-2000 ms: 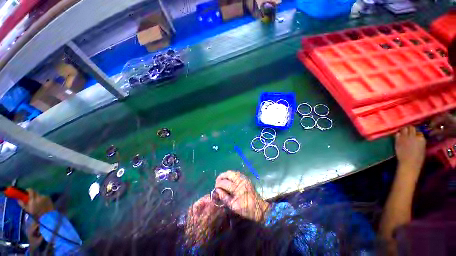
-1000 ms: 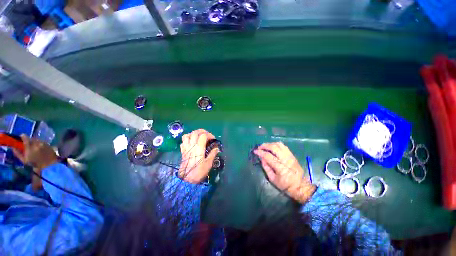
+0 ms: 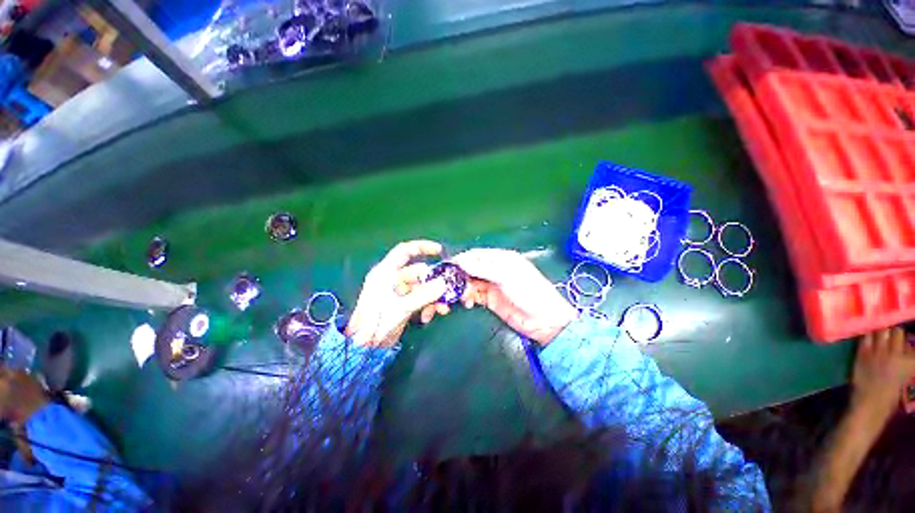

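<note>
My left hand [image 3: 391,296] and my right hand [image 3: 512,291] meet over the bench [image 3: 441,381]. Together they hold a dark, shiny round watch case [image 3: 448,284] between their fingers. A blue box [image 3: 665,190] of white rings [image 3: 617,228] stands to the right. Several loose silver rings [image 3: 640,323] lie beside and in front of it. Another dark case [image 3: 298,329] lies left of my left hand, with an open ring [image 3: 323,307] by it. A blue tool [image 3: 535,366] is partly hidden by my right sleeve.
More dark cases [image 3: 282,226] lie at left. A black round dish [image 3: 186,343] holds small pieces, beside a white scrap [image 3: 143,344]. A grey metal post [image 3: 90,274] reaches in from the left. Stacked red trays [image 3: 843,170] are at right, with another person's arm [image 3: 863,421] below. A blue sleeve [image 3: 75,456] shows lower left.
My hands were apart over the bench one second ago. They have come together and now hold a dark case between them. The view has shifted right, showing more of the red trays.
</note>
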